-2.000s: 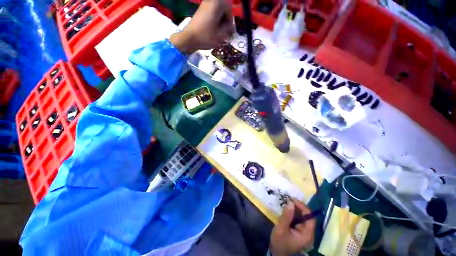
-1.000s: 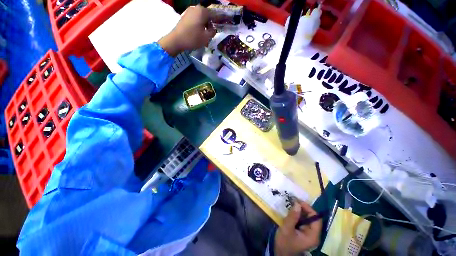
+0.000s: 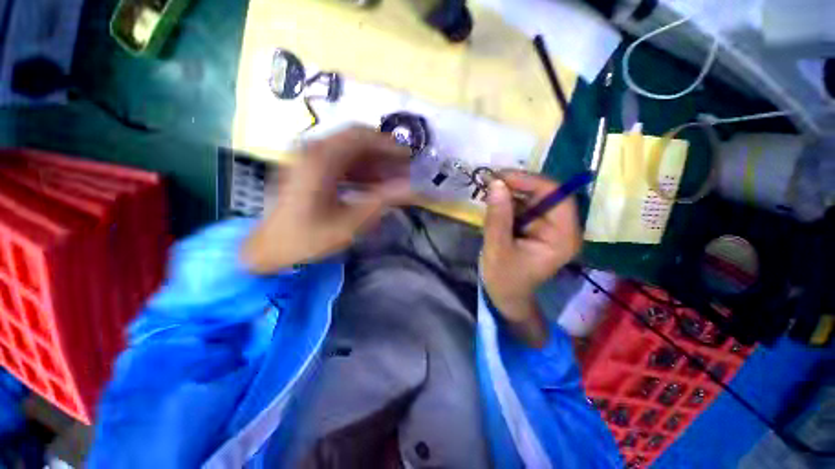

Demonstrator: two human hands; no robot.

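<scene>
My right hand holds purple-blue tweezers, with its fingertips at the white sheet's right part. Small dark parts lie on the sheet just left of those fingertips. My left hand is blurred, in front of the board's near edge; whether it holds anything cannot be told. A round black watch case lies on the white sheet just beyond my left hand. A round display module with a flex tail lies at the sheet's left.
Yellow board under the sheet. A black stick lies at its right. A yellow card and a tape roll are at the right. Red trays stand at left; another red tray is at lower right. A green-rimmed box is at top left.
My left hand has come down from the far parts area to the near edge of the board. The view has shifted down and towards the wearer. My right hand still holds the tweezers.
</scene>
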